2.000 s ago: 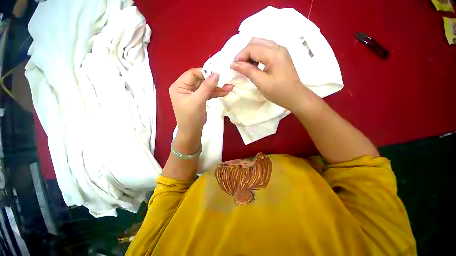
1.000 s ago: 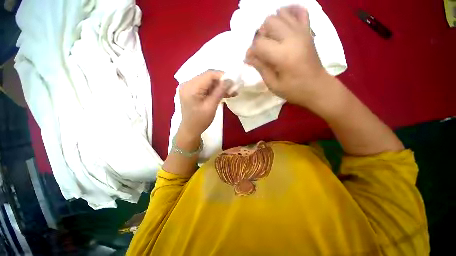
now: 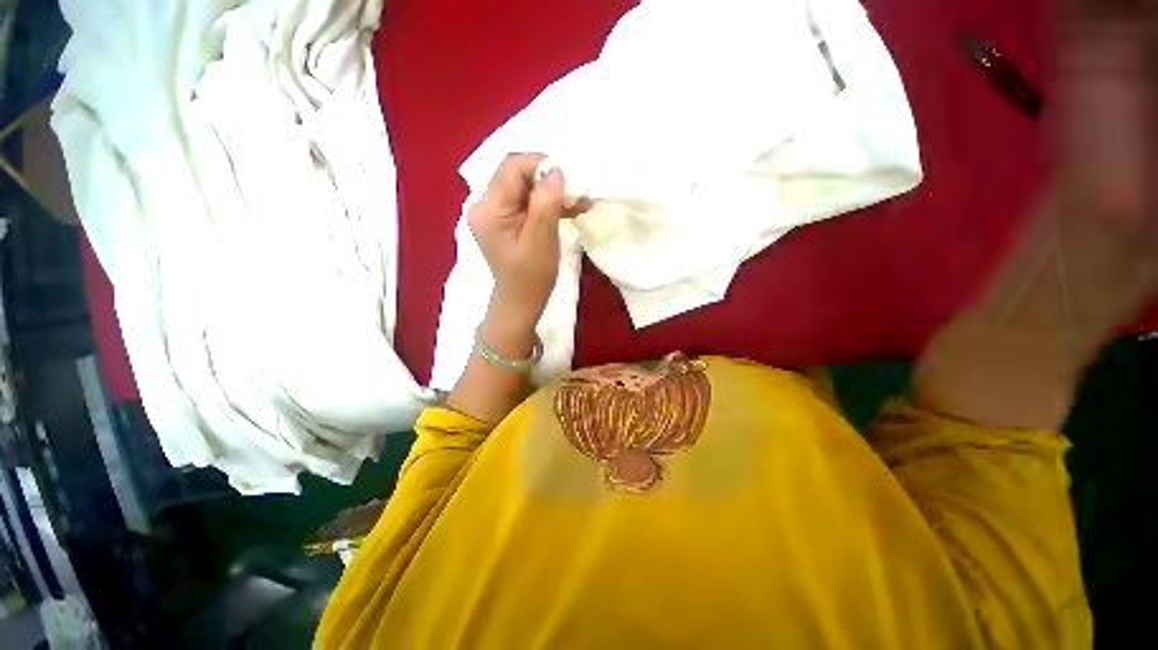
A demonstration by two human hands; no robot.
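Note:
A white garment [image 3: 711, 140] lies spread on the red cloth in front of me, with a narrow part hanging down at its left. A small dark label [image 3: 825, 48] shows near its upper right. My left hand [image 3: 523, 222] pinches the garment's edge between thumb and fingers. My right hand [image 3: 1111, 140] is a blur at the far right, away from the garment and partly cut off by the picture's edge; its fingers and anything in them cannot be made out. No needle or thread can be seen clearly.
A long, rumpled white garment pile [image 3: 273, 241] lies at the left and hangs over the table's near edge. Dark thread snips [image 3: 1003, 74] lie on the red cloth [image 3: 838, 286] at the upper right, close to my right hand. Dark green floor shows at the lower right.
My right hand has swung from over the garment out to the far right. My left hand still pinches the garment's edge. The view has shifted slightly, and the yellow packets are no longer seen.

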